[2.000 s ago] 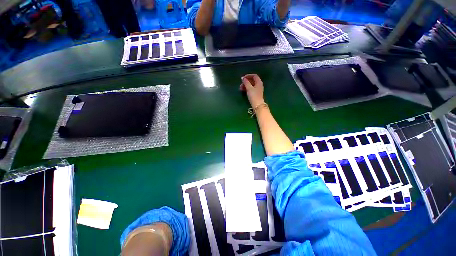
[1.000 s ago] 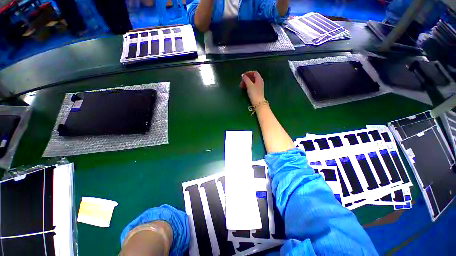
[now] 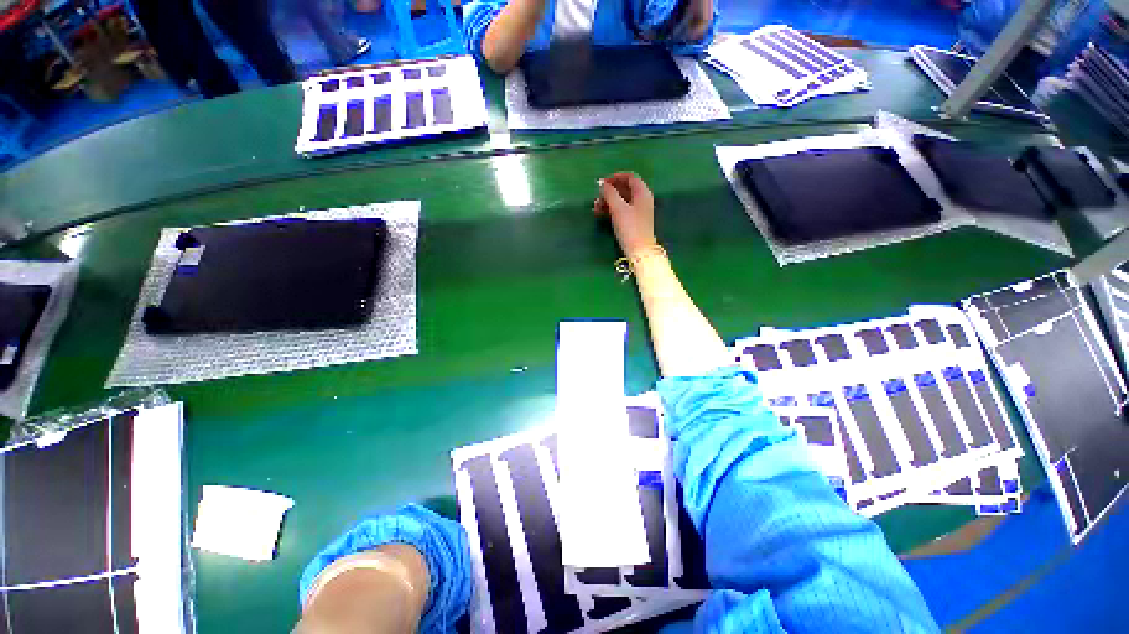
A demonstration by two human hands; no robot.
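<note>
My right hand (image 3: 627, 204) is stretched out over the green belt, small in view, its fingers curled; whether it holds something tiny cannot be told. My left hand is out of the picture; only its forearm and blue sleeve show at the bottom edge. A plain white release liner (image 3: 592, 446) lies on a die-cut adhesive sheet (image 3: 514, 539) with long black strips, in front of me. My right sleeve covers part of that sheet. More die-cut sheets (image 3: 904, 481) with black strips and blue ends lie to the right of my arm.
Black device units lie on pale foam at left (image 3: 279, 275) and right (image 3: 842, 192). Large die-cut sheets lie at the left (image 3: 68, 526) and right (image 3: 1071, 403) edges. A small white paper piece (image 3: 239, 523) lies at lower left. A person (image 3: 505, 35) sits opposite behind another unit (image 3: 601, 74).
My right hand and the sheets stay almost in place. The person opposite has shifted their arms, with a hand now lower at the right. Legs have moved in the background at upper left.
</note>
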